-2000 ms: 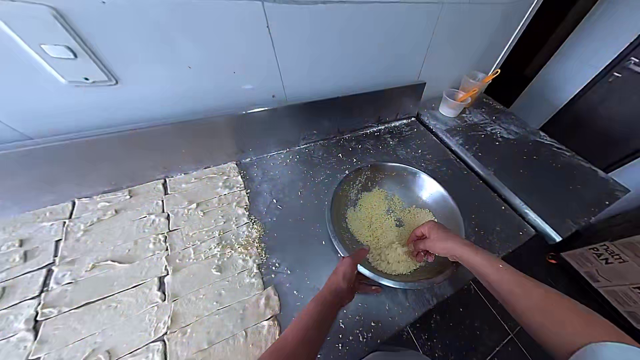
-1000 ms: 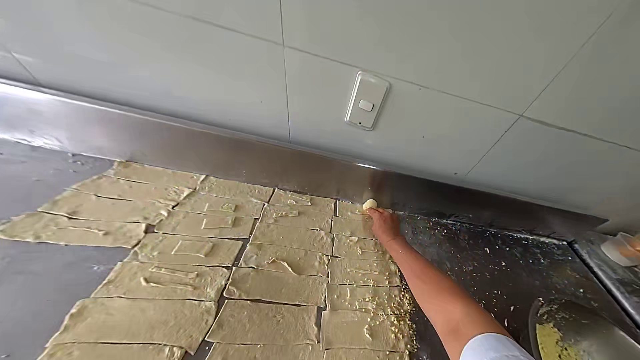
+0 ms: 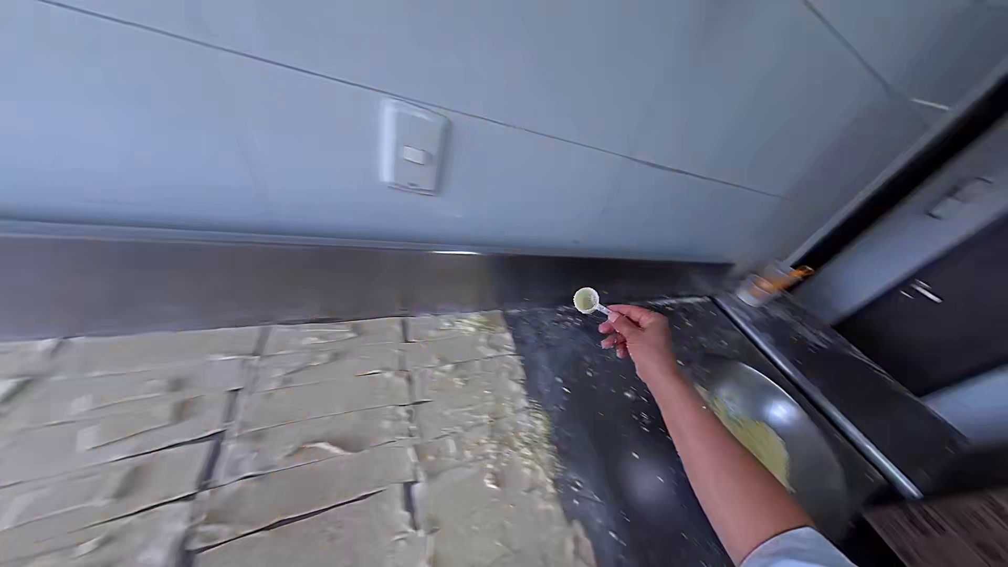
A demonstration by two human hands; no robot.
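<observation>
My right hand holds a small white measuring scoop by its handle, above the dark counter just right of the dough. A little pale residue shows in the scoop's bowl. Rectangular dough pieces lie in rows on the left, with crumbly grated filling scattered over the rightmost column. Below and right of the hand, partly behind my forearm, stands a steel bowl with yellowish grated filling in it. My left hand is out of view.
A metal backsplash runs along the wall, under a white wall switch. Plastic cups with something orange stand at the back right, beyond a metal strip. Crumbs dot the dark counter. A cardboard box sits at lower right.
My right hand was in the bowl, then at the far end of the rightmost dough column; now it is right of the dough with the scoop. The left hand has left view.
</observation>
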